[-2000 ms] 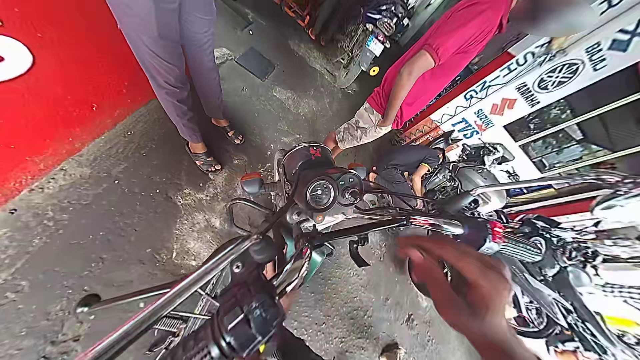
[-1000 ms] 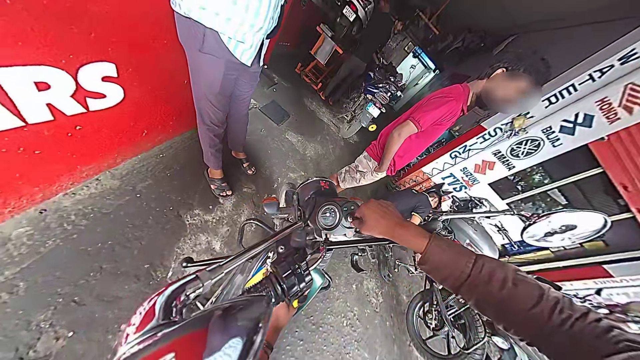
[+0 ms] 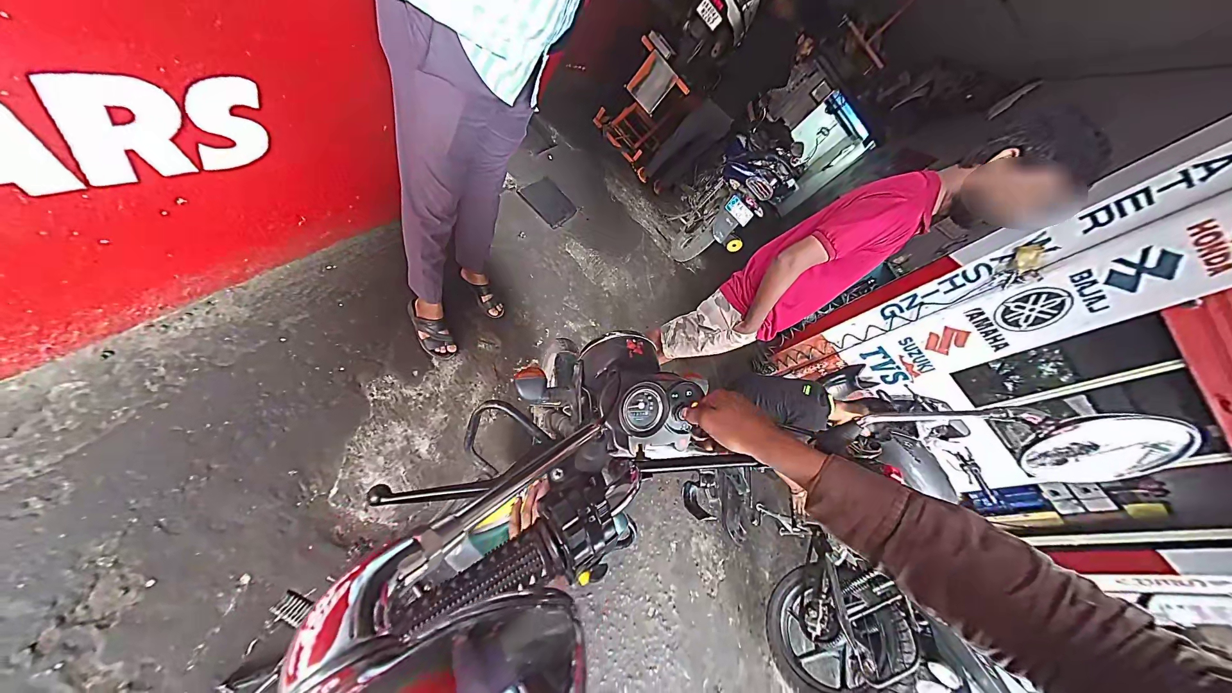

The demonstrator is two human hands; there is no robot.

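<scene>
My right hand (image 3: pixel 736 423), below a brown sleeve, has its fingers closed at the ignition switch (image 3: pixel 685 412) beside the round speedometer (image 3: pixel 643 408) of a motorcycle. Whether a key is between the fingers is hidden. A few fingers, apparently of my left hand (image 3: pixel 526 508), show between the clutch lever (image 3: pixel 433 493) and the ribbed black handlebar grip (image 3: pixel 481 582); their hold is mostly hidden. The dark headlight housing (image 3: pixel 616 354) lies beyond the gauges. The red and black fuel tank (image 3: pixel 337 616) is at the lower left.
A person in a pink shirt (image 3: pixel 847 250) bends close to the headlight; another in grey trousers (image 3: pixel 448 164) stands beyond the handlebar. Someone in dark clothes (image 3: pixel 784 399) is low behind my right hand. A mirror (image 3: pixel 1112 448) juts right, above a parked motorcycle (image 3: pixel 828 616). A red wall (image 3: pixel 192 231) stands left.
My right hand has moved from in front of the right handlebar to the ignition switch by the gauges, and has stayed there over the last second. The view has shifted.
</scene>
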